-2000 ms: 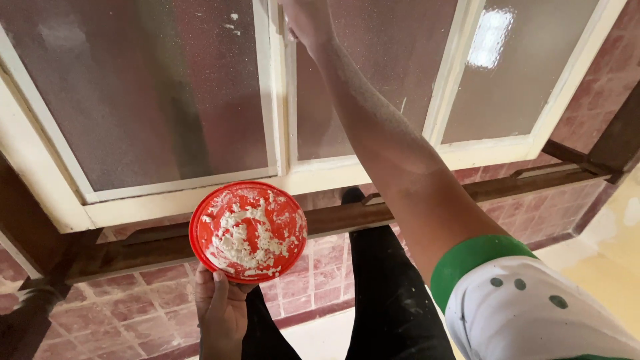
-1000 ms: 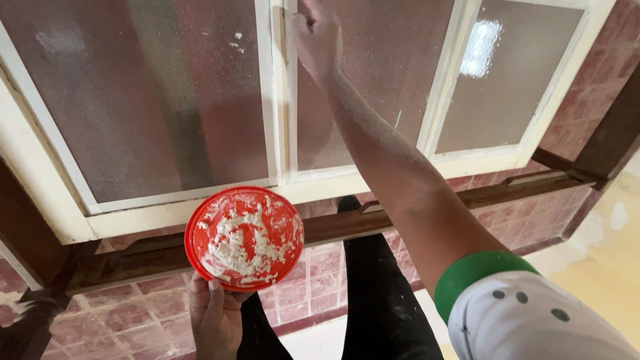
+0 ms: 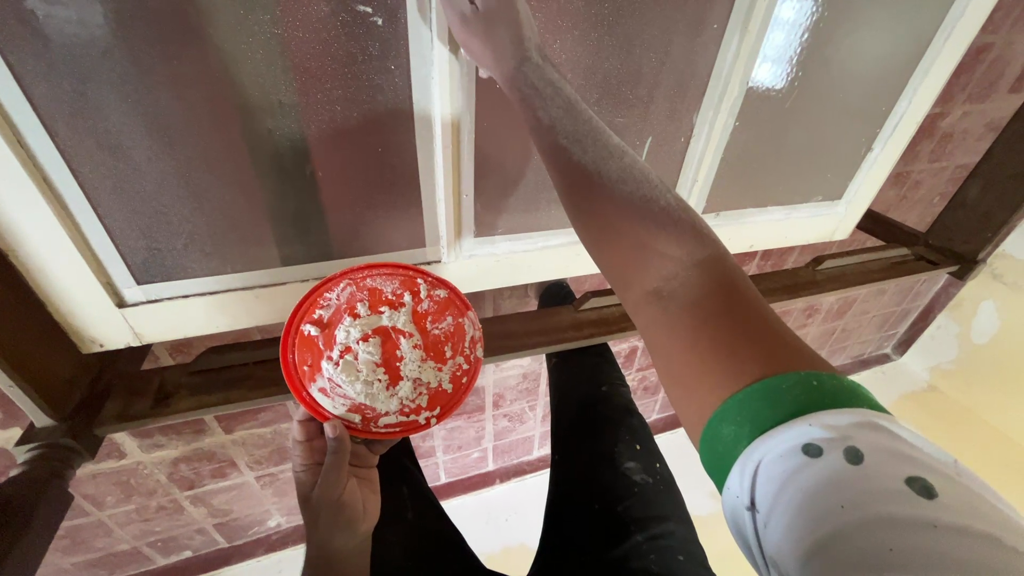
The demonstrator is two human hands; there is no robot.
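My left hand (image 3: pixel 336 480) grips the near rim of a round red plastic lid (image 3: pixel 384 352), thumb on top. Lumps and smears of white putty (image 3: pixel 372 368) lie across the lid's inner face. At the top edge of the view, my right hand (image 3: pixel 496 36) is against the white wooden bar (image 3: pixel 444 144) between two panes of a cream-painted window frame (image 3: pixel 232 316). The view's edge cuts off part of that hand, so whether its fingers hold something cannot be told. Textured glass panes (image 3: pixel 352 160) with white specks lie on both sides of the bar.
Beneath the frame runs a dark wooden rail (image 3: pixel 544 328), joined to dark posts at left and right. Reddish square tiles (image 3: pixel 192 456) show below it. My legs in black trousers (image 3: pixel 608 464) stand close to the rail, with a dark shoe (image 3: pixel 556 294) just past it.
My right hand has shifted slightly along the bar between the panes. My left hand keeps holding the red lid.
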